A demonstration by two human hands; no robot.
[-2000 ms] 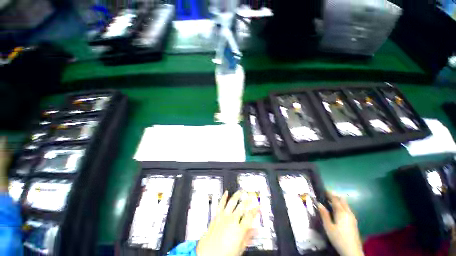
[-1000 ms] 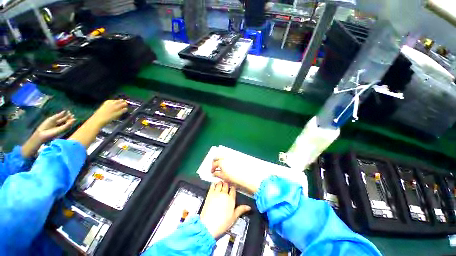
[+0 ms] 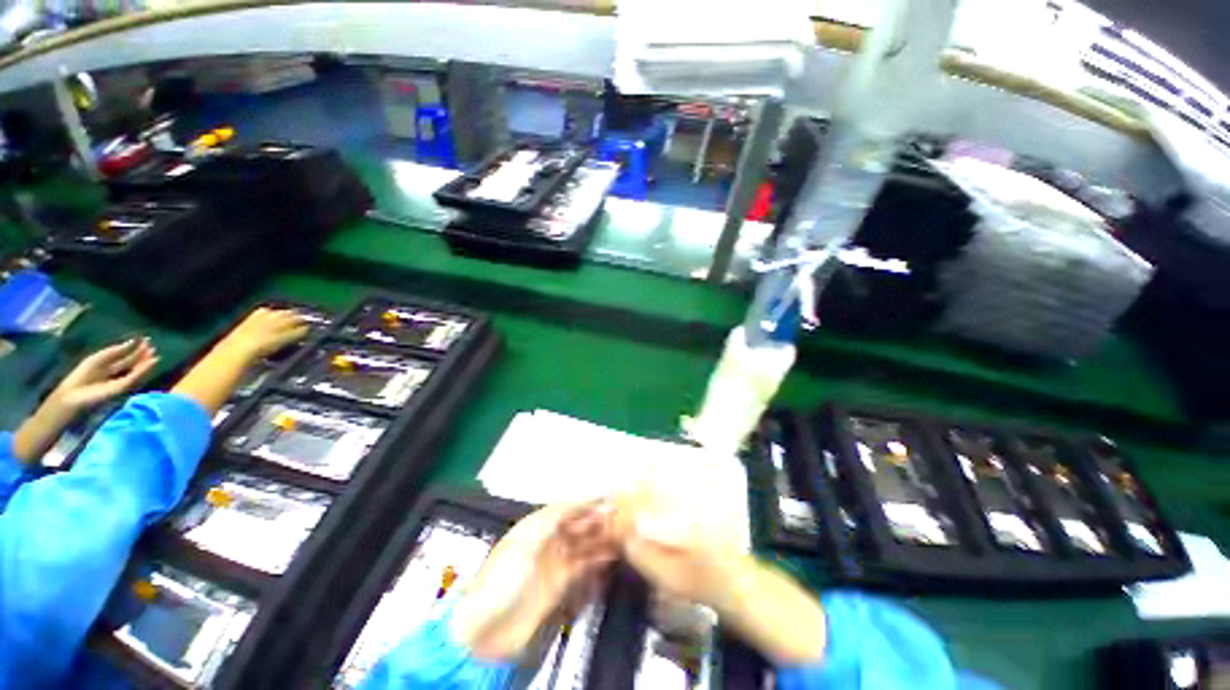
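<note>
My left hand (image 3: 533,573) and my right hand (image 3: 701,573) meet fingertip to fingertip above the near foam tray (image 3: 418,519). Both are blurred; whether something small is pinched between them cannot be told. Phone display assemblies lie in the tray pockets; the leftmost assembly (image 3: 412,607) shows an orange tab, the others are partly hidden by my hands and sleeves. White adhesive sheets (image 3: 567,452) lie flat just beyond the tray, partly behind my hands.
A stacked foam tray (image 3: 418,445) with assemblies stands left, where a neighbour's hand (image 3: 256,334) reaches in. Another foam tray stack (image 3: 877,546) stands right. A wrapped bench post (image 3: 796,290) rises beyond the sheets. More trays (image 3: 519,236) lie on the back ledge.
My right hand has moved back from the sheets to meet my left hand over the near tray. Earlier, my hands were apart over the tray. The view has swung left and tilted up.
</note>
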